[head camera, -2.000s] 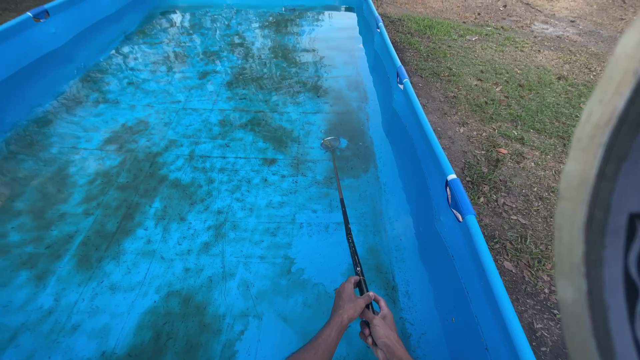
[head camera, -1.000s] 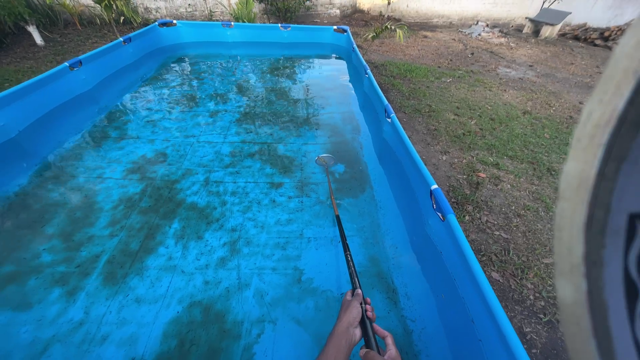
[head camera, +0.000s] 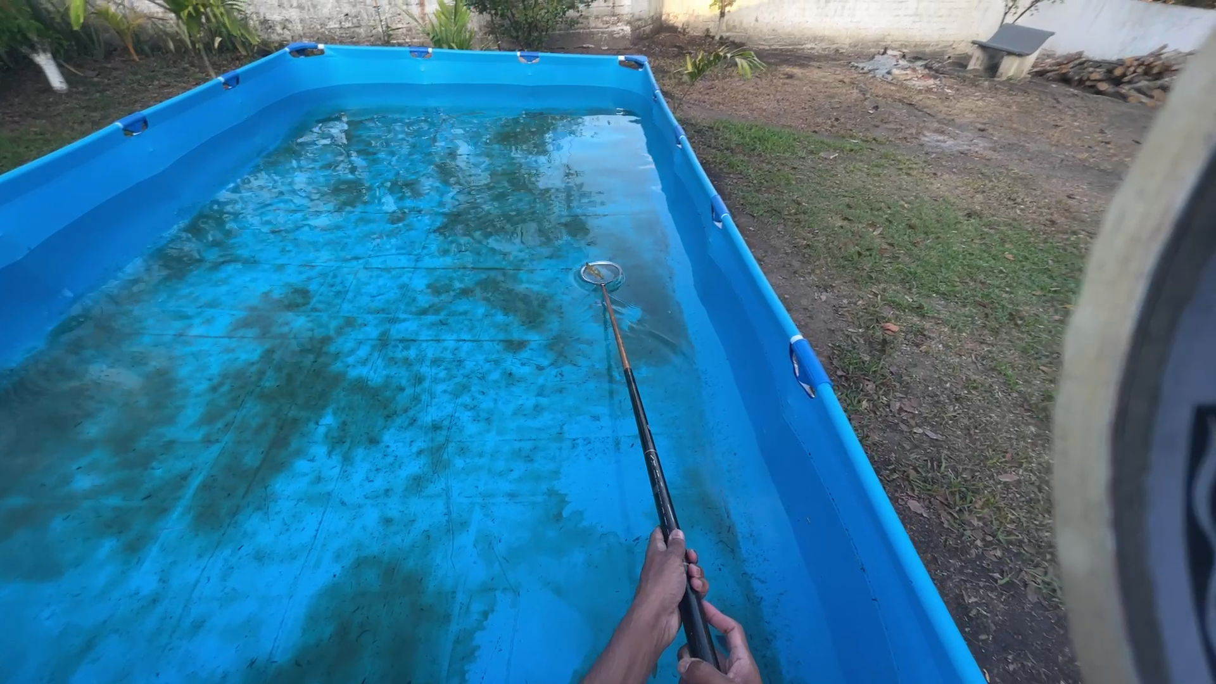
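My left hand (head camera: 662, 581) grips the black handle of a long pole (head camera: 643, 427) at the lower middle of the view. Just below it, at the bottom edge, my right hand (head camera: 719, 654) holds the same handle nearer its end. The pole reaches forward over the water and carries a small round hoop net (head camera: 601, 274) at its far tip. That net sits at the water's surface with ripples around it, and something yellowish shows in it. Dark patches of dirt (head camera: 370, 617) cover parts of the blue pool floor.
A blue frame pool (head camera: 788, 313) surrounds the water, its right rim running beside grass and bare soil (head camera: 912, 256). A large blurred round object (head camera: 1130, 380) fills the right edge. Plants, a wall, a small bench-like object (head camera: 1012, 49) and stacked wood (head camera: 1111, 74) stand behind.
The view has tilted up, bringing the pool's far end into sight. The net has come up to the surface, where its hoop shows more plainly than before. Both hands have stayed on the pole.
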